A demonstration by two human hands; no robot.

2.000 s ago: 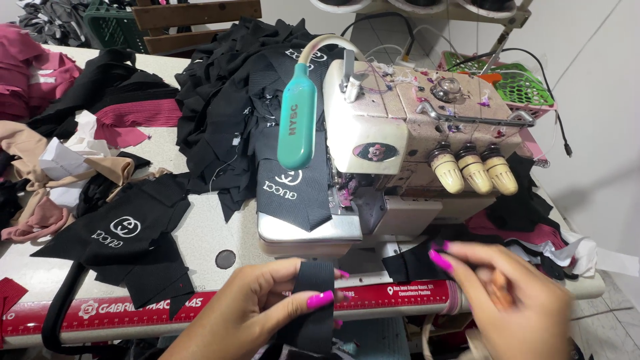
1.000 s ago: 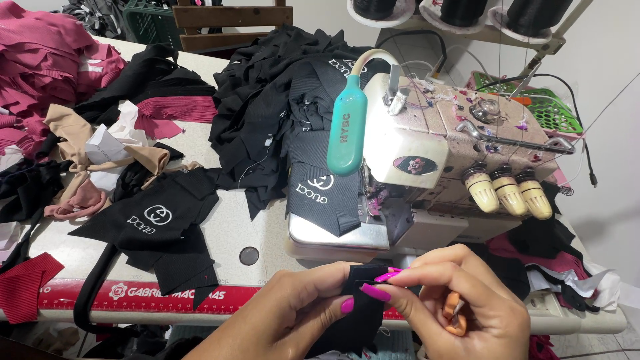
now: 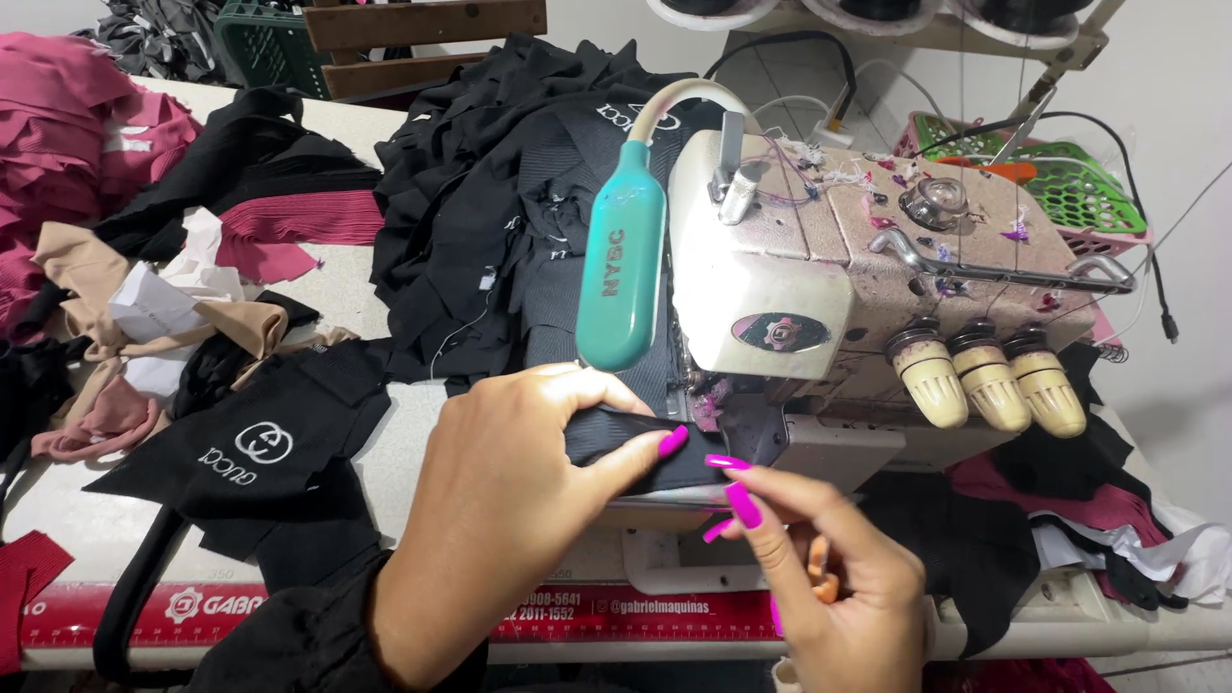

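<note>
My left hand (image 3: 529, 481) grips a folded piece of black ribbed fabric (image 3: 640, 452), thumb on top, at the front of an overlock sewing machine (image 3: 770, 260). The fabric's right end lies beside the presser foot area. Just right of it is my right hand (image 3: 818, 558), with thumb and index finger near the fabric's corner and an orange-handled tool (image 3: 821, 568) held in the curled fingers; the tool's kind is hidden. A teal lamp (image 3: 623, 260) hangs over the machine's left side. Behind my left hand lies black printed fabric (image 3: 549, 318).
Black printed pieces (image 3: 260, 452) lie at the left, near beige scraps (image 3: 87, 279) and pink fabric (image 3: 58, 125). More scraps (image 3: 1059, 491) lie at the right. A red printed ruler strip (image 3: 539, 613) runs along the table's front edge. Thread cones (image 3: 847, 10) stand above the machine.
The black piece was held below the machine at the table's front edge; my left hand has brought it up to the machine's front. My right hand, on the piece one second ago, is now beside its corner.
</note>
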